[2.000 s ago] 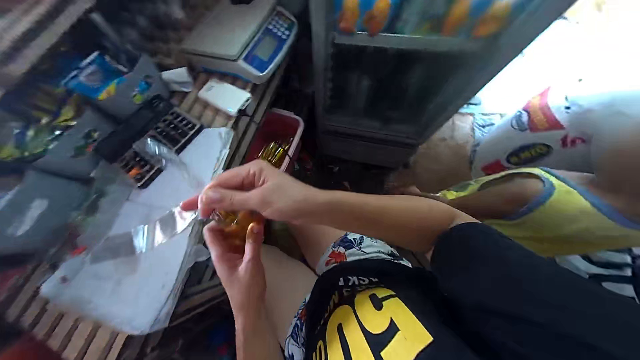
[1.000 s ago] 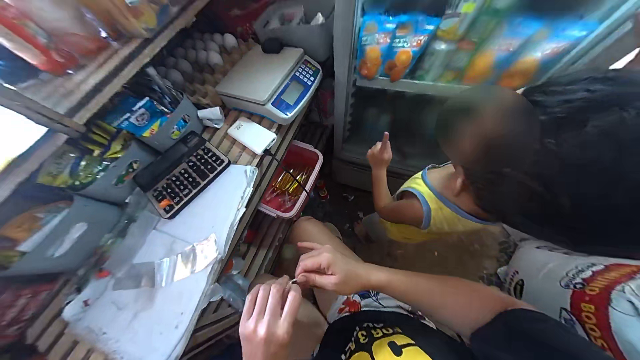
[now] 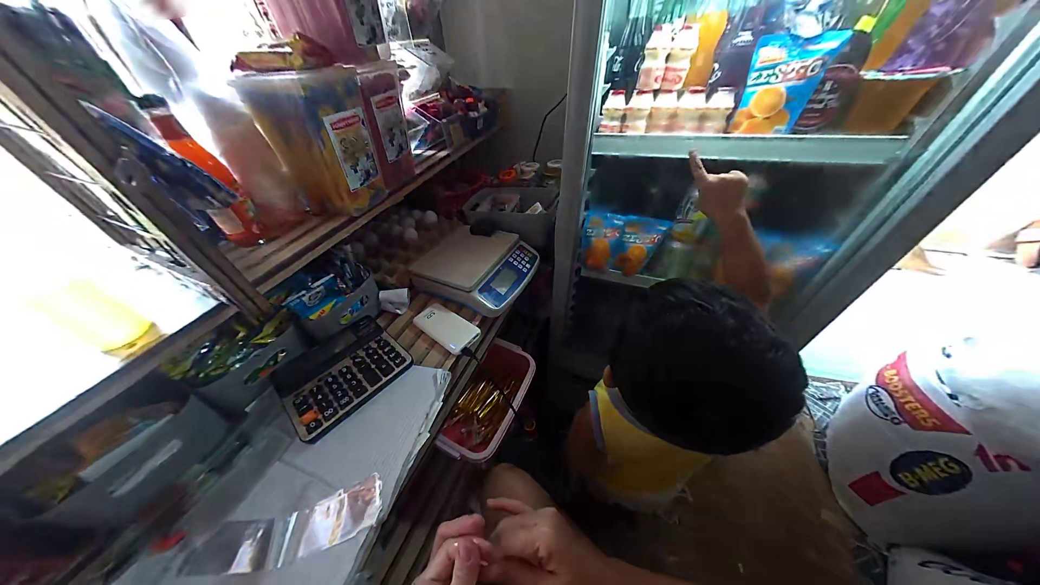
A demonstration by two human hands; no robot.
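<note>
Both my hands are together at the bottom middle of the view. My left hand has its fingers bent toward the other; my right hand meets it from the right, fingertips touching. Whether something small is between the fingers cannot be made out. To their left, clear plastic packets lie on white paper sheets on the slatted wooden counter. A desk calculator sits at the far end of the paper, with a white power bank and a digital weighing scale beyond it.
A person in a yellow top is in front of the glass-door drink fridge, one arm raised. A red-lined bin with gold wrappers stands below the counter edge. Feed sacks are at right; plastic tubs stand on the upper shelf.
The view has swung up toward the fridge. The orange-yellow item at my hands two seconds ago is no longer seen there. The other person's arm is now raised higher before the fridge.
</note>
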